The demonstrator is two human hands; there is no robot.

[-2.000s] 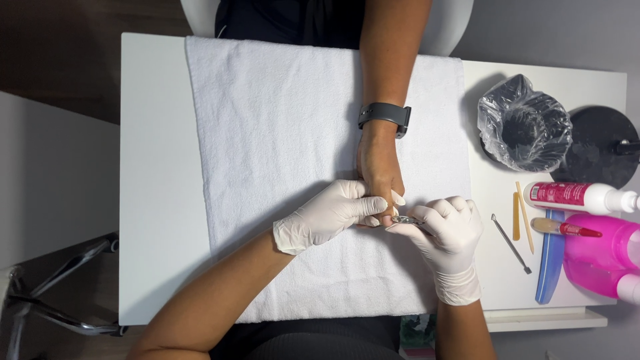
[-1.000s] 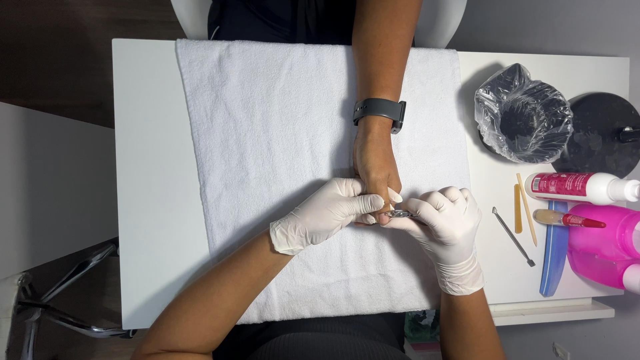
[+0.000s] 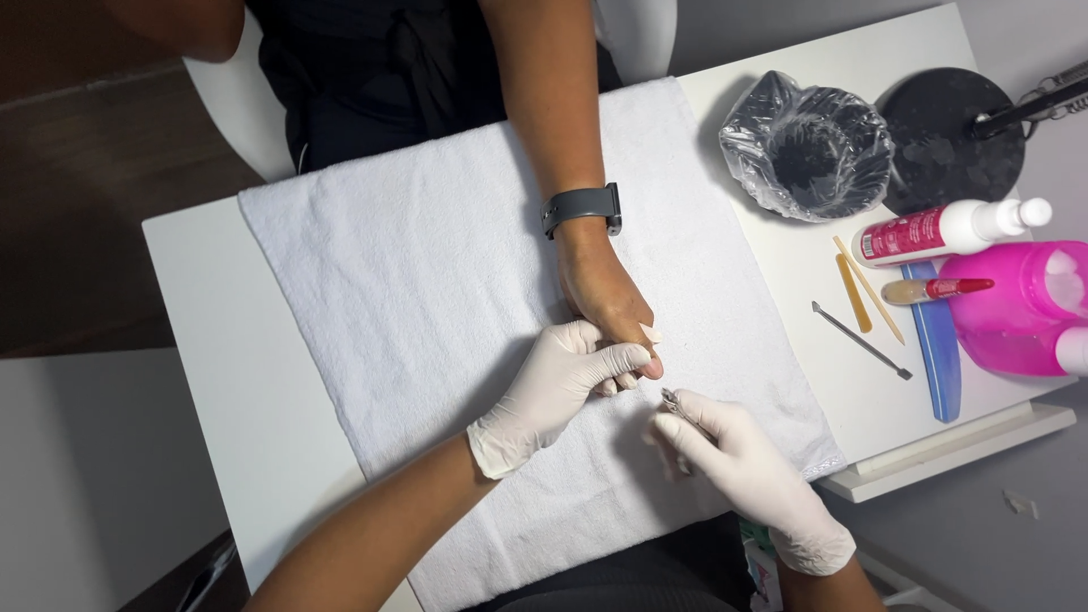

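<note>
My left hand (image 3: 552, 387), in a white glove, grips the fingers of another person's hand (image 3: 608, 285) over a white towel (image 3: 425, 272). That person wears a dark smartwatch (image 3: 585, 210) on the wrist. In my gloved right hand (image 3: 735, 450) are metal cuticle nippers (image 3: 687, 416), their tips just below the person's fingertip and apart from it. The nippers' handles are partly hidden by my fingers.
On the white table (image 3: 786, 289) at right lie a metal cuticle pusher (image 3: 860, 340), wooden sticks (image 3: 869, 289), a blue nail file (image 3: 935, 344), a brush (image 3: 937, 291), a white bottle (image 3: 943, 231), a pink bottle (image 3: 1003, 310), a plastic-lined bowl (image 3: 807, 153) and a black lamp base (image 3: 952, 140).
My right hand with the nippers has moved off the person's fingertip, down and to the right. My left hand still holds the person's fingers. The view has tilted.
</note>
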